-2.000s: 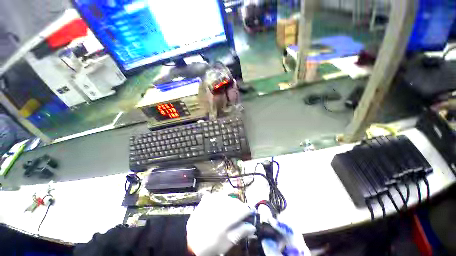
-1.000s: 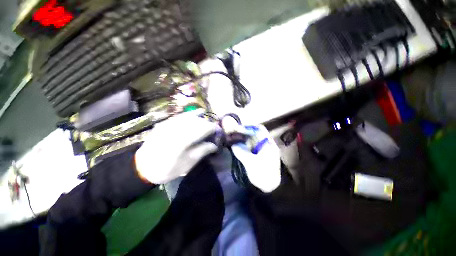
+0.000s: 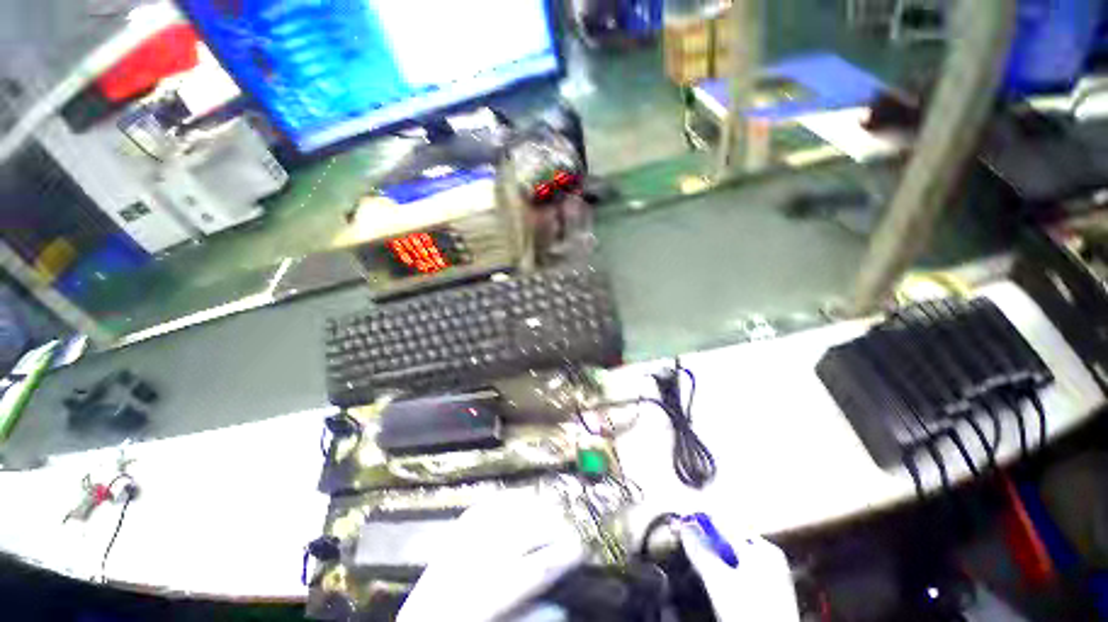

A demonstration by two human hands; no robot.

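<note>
The taped test fixture (image 3: 529, 458) holds a black adapter (image 3: 440, 423) in its rear bay. A greyish, shiny adapter (image 3: 401, 544) lies in the front bay, partly covered by my left hand. My left hand (image 3: 498, 565), in a white glove, is over the fixture's front edge; its fingertips are blurred. My right hand (image 3: 747, 581), also gloved, is right of the fixture at the bottom edge, closed on a black cord (image 3: 660, 531), with a bright blue piece (image 3: 711, 538) at its fingers. A dark, blurred object lies between both hands. A green button (image 3: 592, 462) shows on the fixture's right.
A keyboard (image 3: 474, 331), power meter (image 3: 419, 252) and monitor (image 3: 401, 61) stand behind the fixture. A bundled black cord (image 3: 690, 450) lies right of it. Several black adapters (image 3: 930, 377) sit at the right, cables hanging over the edge. Red-and-white clips (image 3: 97, 492) lie far left.
The view dipped toward the lap and came back up. My hands now sit lower against the fixture, which uncovers the green button and the front-bay adapter. The blue piece shows more clearly.
</note>
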